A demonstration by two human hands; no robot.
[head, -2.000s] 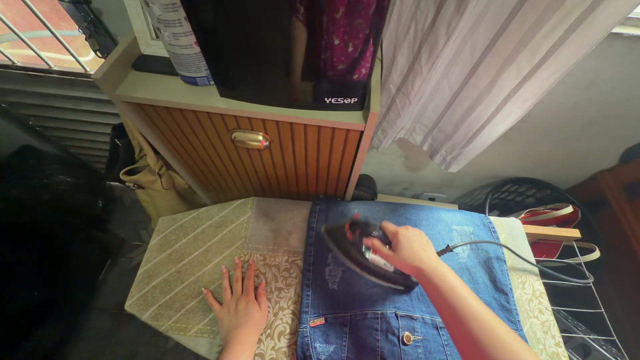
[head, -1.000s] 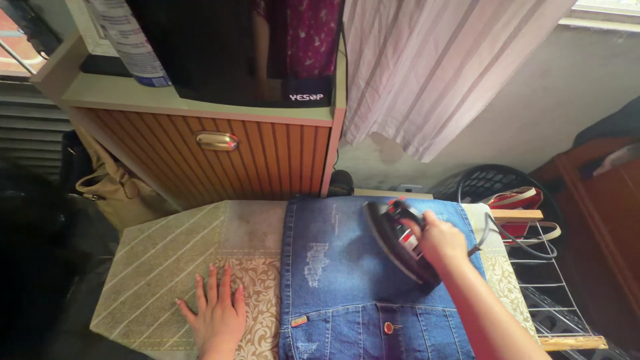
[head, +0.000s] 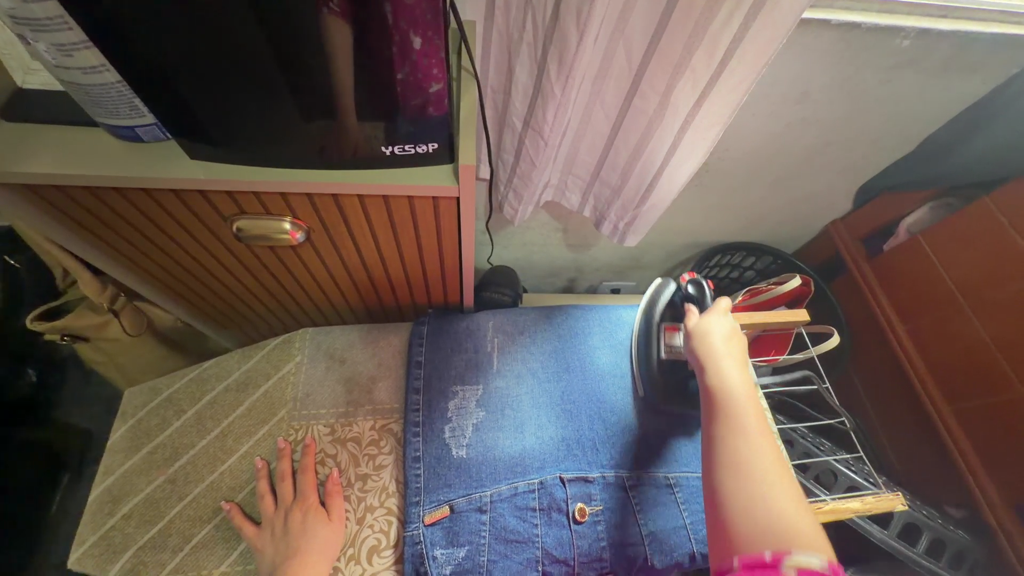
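Note:
A blue denim garment [head: 544, 392] with frayed patches, pockets and a metal button lies spread over the patterned ironing board [head: 200, 432]. My right hand [head: 714, 340] is closed around the handle of a black clothes iron [head: 660, 352], which is at the garment's far right part and looks tilted; whether its soleplate touches the denim cannot be told. Palm down with fingers spread, my left hand [head: 296, 504] rests on the board's cover, left of the garment, and holds nothing.
Behind the board stands a cabinet [head: 360, 256] with a slatted front, bearing a black appliance [head: 320, 80] and a can [head: 96, 80]. A beige bag [head: 128, 328] is at left. At right are a wire rack [head: 824, 416], a dark basket [head: 744, 260] and reddish wooden furniture [head: 920, 360]. A curtain [head: 608, 96] hangs behind.
My right hand has moved the iron rightward across the denim to its right part. My left hand stays spread on the board. The view has shifted somewhat.

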